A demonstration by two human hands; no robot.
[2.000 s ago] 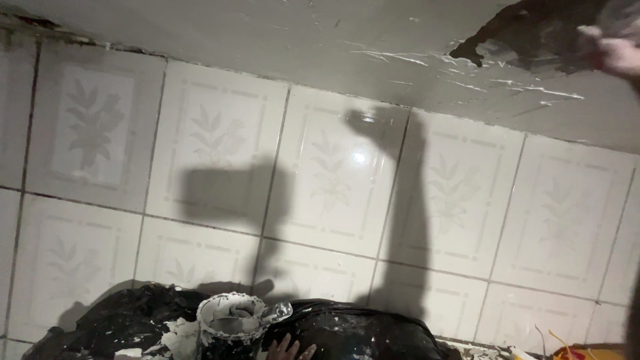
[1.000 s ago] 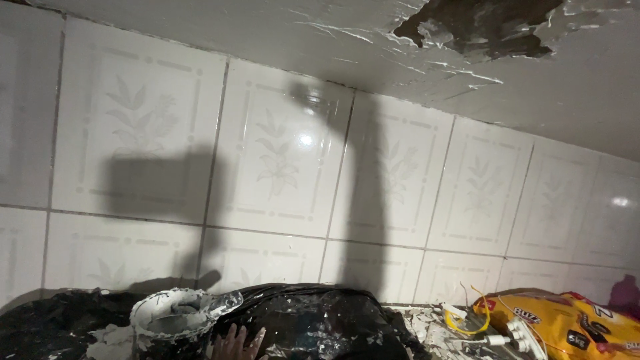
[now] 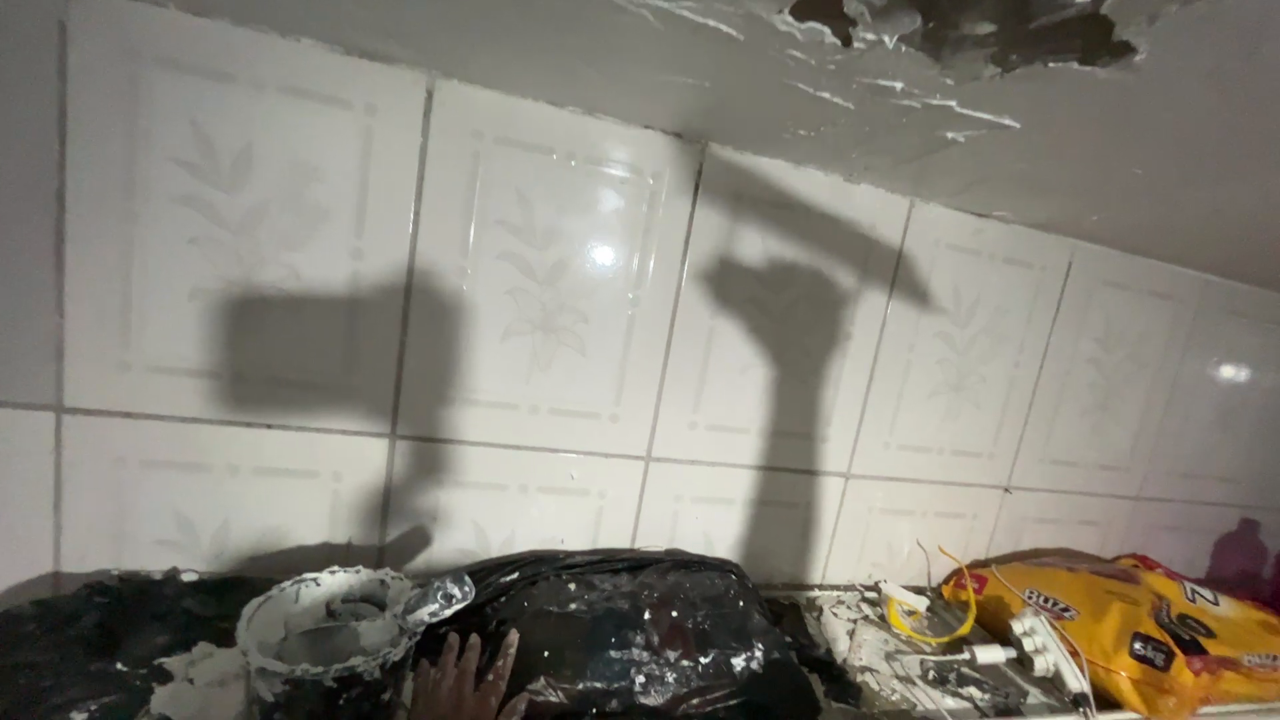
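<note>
My left hand [image 3: 465,680] is at the bottom edge, fingers apart and empty, against a black plastic bag or sheet [image 3: 650,630] spattered with white. Just left of it stands a dark container [image 3: 325,665], its rim crusted with white paint or plaster. A whitish-smeared piece [image 3: 440,598] sticks out at the rim's right side. My right hand is out of view. On the wall tiles [image 3: 560,300] lie an upraised arm's shadow and, above it, a long slanted shadow. The grey ceiling [image 3: 1010,170] has peeling flakes and a ragged dark hole [image 3: 1000,30].
More black plastic [image 3: 110,620] lies at the left. At the lower right are a yellow printed bag [image 3: 1120,620], a yellow cable loop [image 3: 935,635], a white electrical fitting [image 3: 1040,645] and a debris-strewn surface [image 3: 860,640].
The right hand, seen two seconds ago beside the ceiling hole, is out of view. The upraised arm's shadow has changed shape, with a long slanted shadow above it. The view has shifted.
</note>
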